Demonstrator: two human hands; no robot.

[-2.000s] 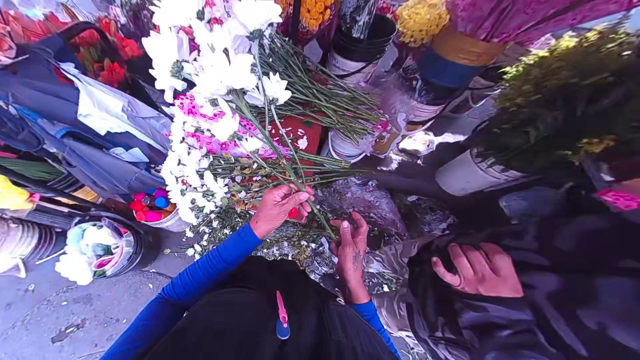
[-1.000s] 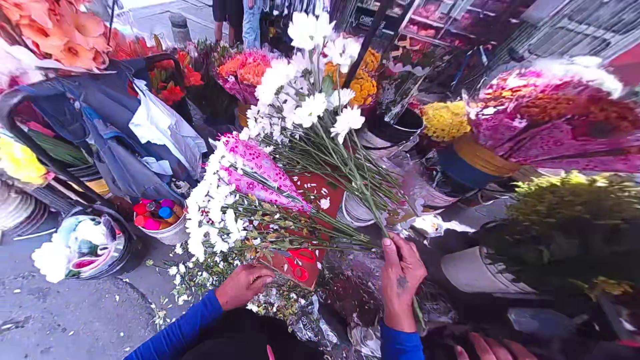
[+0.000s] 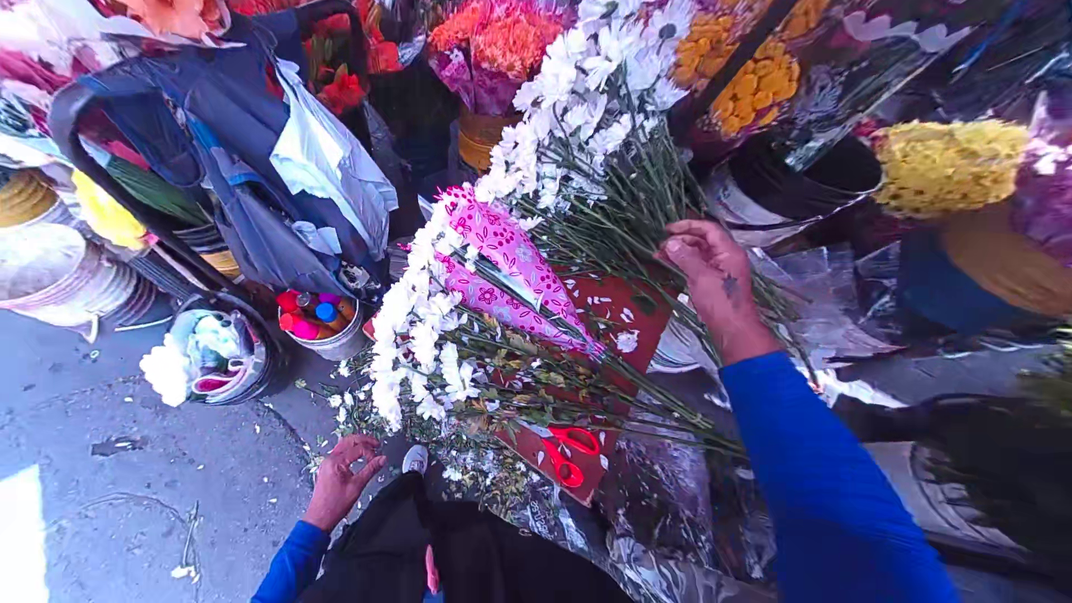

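Observation:
My right hand (image 3: 712, 280) reaches over the stems of a bundle of white daisy-like flowers (image 3: 599, 92); thumb and fingers are close together at a stem, and whether they grip it cannot be told. Lower left, my left hand (image 3: 345, 477) is held with bent, parted fingers and nothing in it. Between the hands lie more white flowers (image 3: 423, 335) and a pink patterned paper cone (image 3: 502, 268) around stems, on a red-brown board (image 3: 624, 314). Red-handled scissors (image 3: 569, 456) rest on the board near its lower edge, their blades partly hidden.
A stroller-like frame with dark cloth (image 3: 226, 151) stands at the left. Near it are a bucket of colourful bottles (image 3: 322, 327) and a bin with white contents (image 3: 222, 356). Buckets of yellow flowers (image 3: 955, 167) and orange flowers (image 3: 502, 42) stand beyond. Petals litter the ground.
My right hand has moved forward to the upper bundle. The long white-flowered stems it held one second ago now lie with that bundle. Two seconds ago, both hands were together at stems.

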